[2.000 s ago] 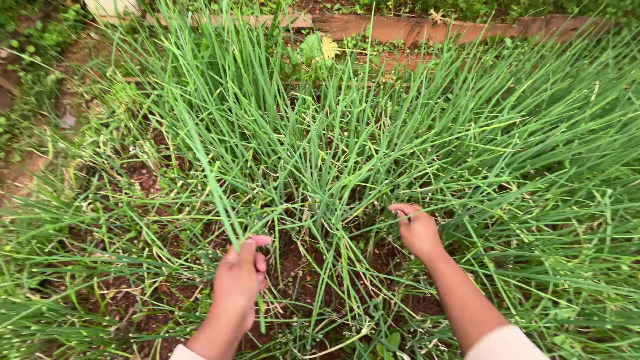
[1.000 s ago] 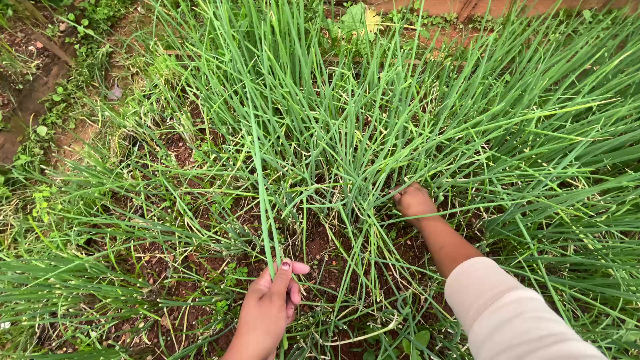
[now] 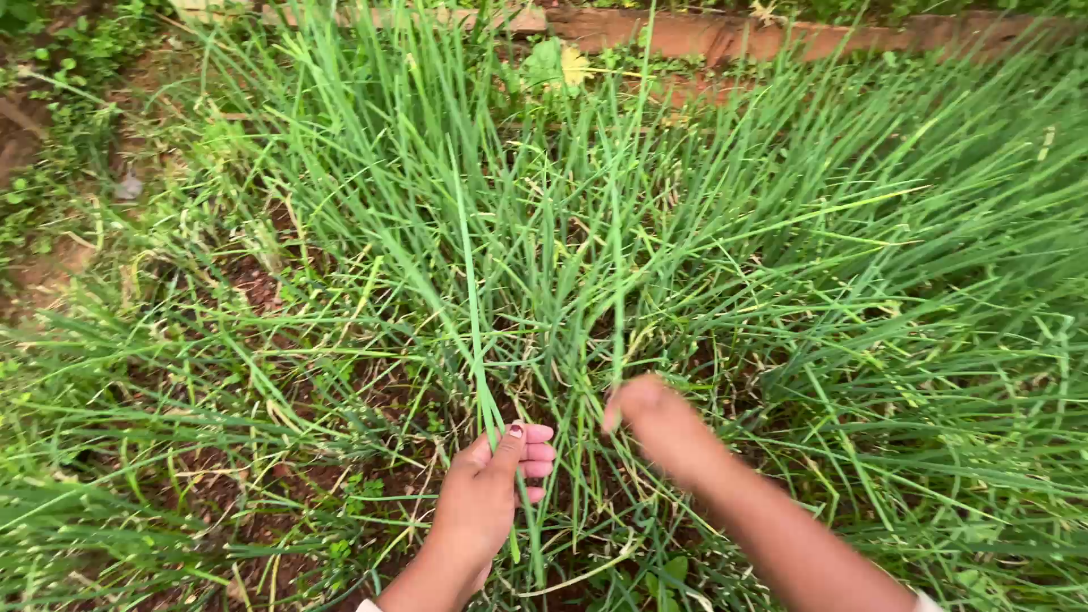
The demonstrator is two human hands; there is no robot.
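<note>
Between the thumb and fingers of my left hand lie a few long green onion-like leaves, their tips pointing up and away and their other ends hanging below the palm. To the right, my right hand is blurred, its fingers bent close together beside a long upright leaf; the leaf seems to be held at its lower end. Both hands are over a dense clump of the same narrow green plants, rooted in reddish-brown soil.
A reddish wooden board borders the bed along the far side. A yellowish leaf stands near it. Low weeds and bare soil lie at the left. Tall plants lean in from the right.
My right hand was deep among the stems one second ago; it is now out nearer my left hand, with a long leaf at its fingers. My left hand still holds its leaves.
</note>
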